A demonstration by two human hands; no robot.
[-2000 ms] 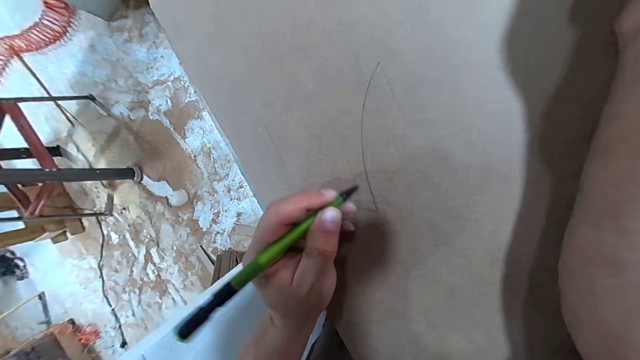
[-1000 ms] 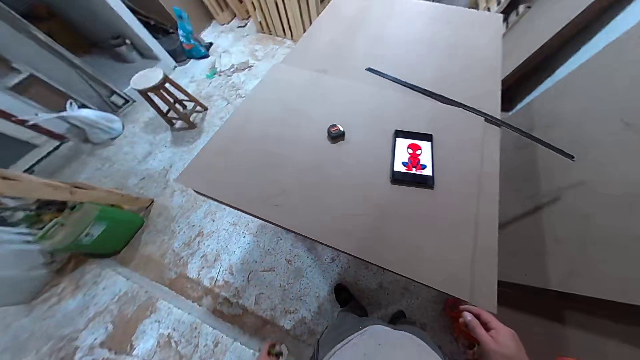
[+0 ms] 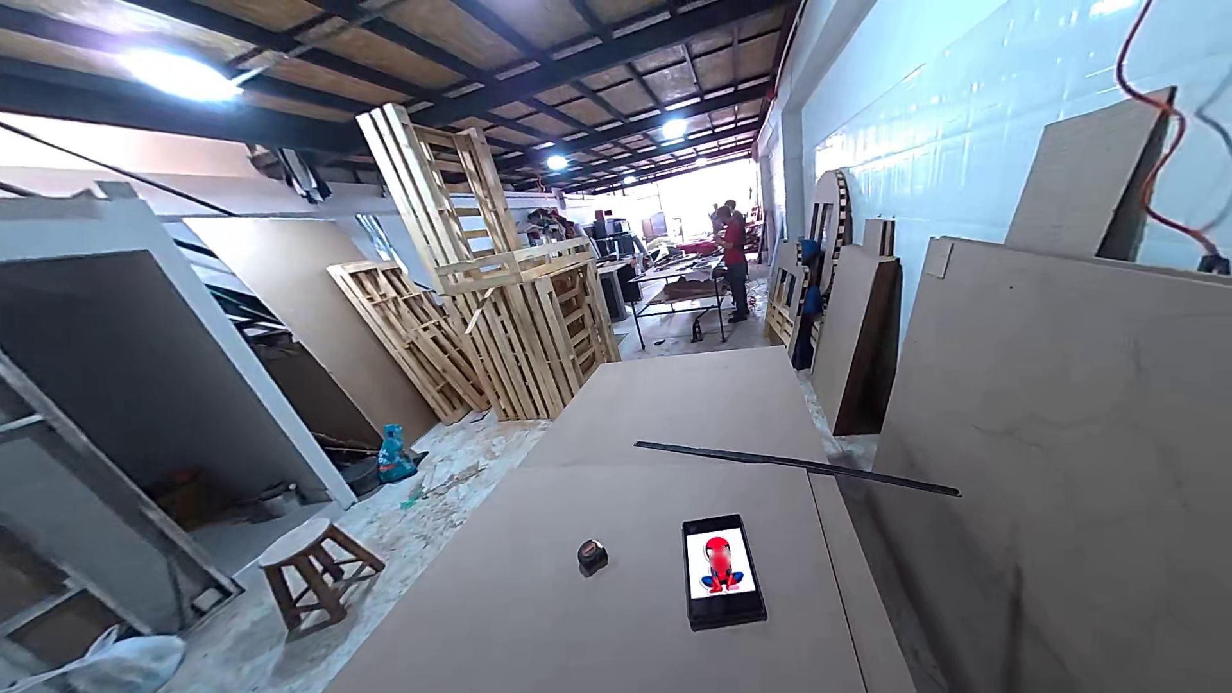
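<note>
Neither of my hands shows in the view now. A large flat board [image 3: 539, 568] fills the lower middle, with another board [image 3: 693, 395] beyond it. On the near board lies a phone or small tablet [image 3: 724, 608] in a black case, its screen lit with a red and blue cartoon figure. A small tape measure [image 3: 592, 555] sits to its left. Behind both, a long thin dark strip [image 3: 770, 458] lies across the boards, its right end sticking out past their right edge.
A wooden stool [image 3: 300, 544] stands on the stained floor at left. Wooden pallet-like frames [image 3: 529, 337] are stacked behind the boards. Large panels [image 3: 1068, 433] lean on the right wall. A person in a red top [image 3: 734, 252] stands by a far table.
The view has swung up from the boards to the whole workshop. My left hand, holding a green pencil or pen two seconds ago, and my right hand, at the board's edge one second ago, are out of sight.
</note>
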